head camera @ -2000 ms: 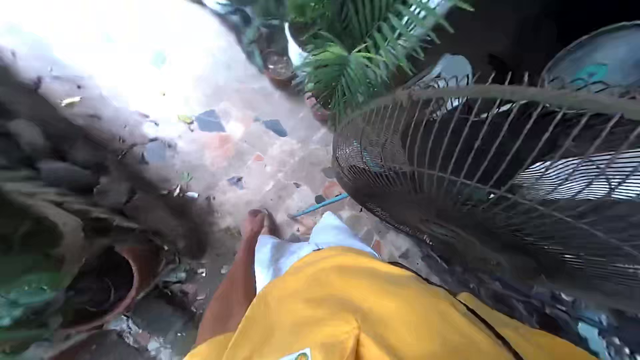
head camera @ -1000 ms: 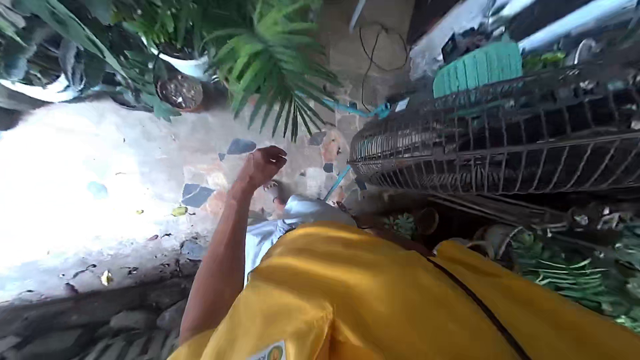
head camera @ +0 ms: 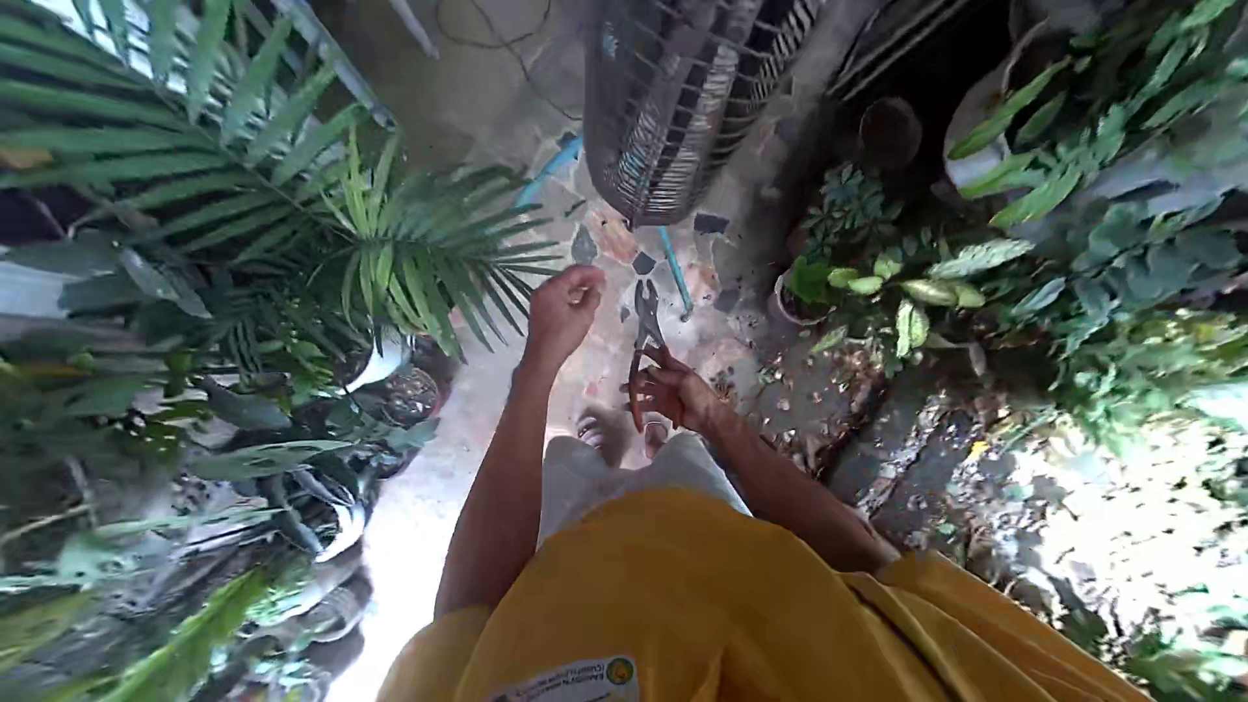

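Note:
My right hand is closed around the reddish handles of a pair of pliers, whose metal jaws point away from me over the stone-paved path. My left hand is raised to the left of the pliers, its fingers curled; no object shows in it. A thin blue pipe or stick lies on the paving just beyond the jaws. Close to my left hand hang the fronds of a potted palm. My feet show below the pliers.
A large wire fan guard or cage stands ahead. Potted plants line the left side, and a small potted plant stands at right beside soil and leaf litter. A dark cord lies on the floor ahead.
The view has swung strongly to the right. My right hand with the pliers, not seen in the earlier frames, is now in view. My left hand remains raised in front of me.

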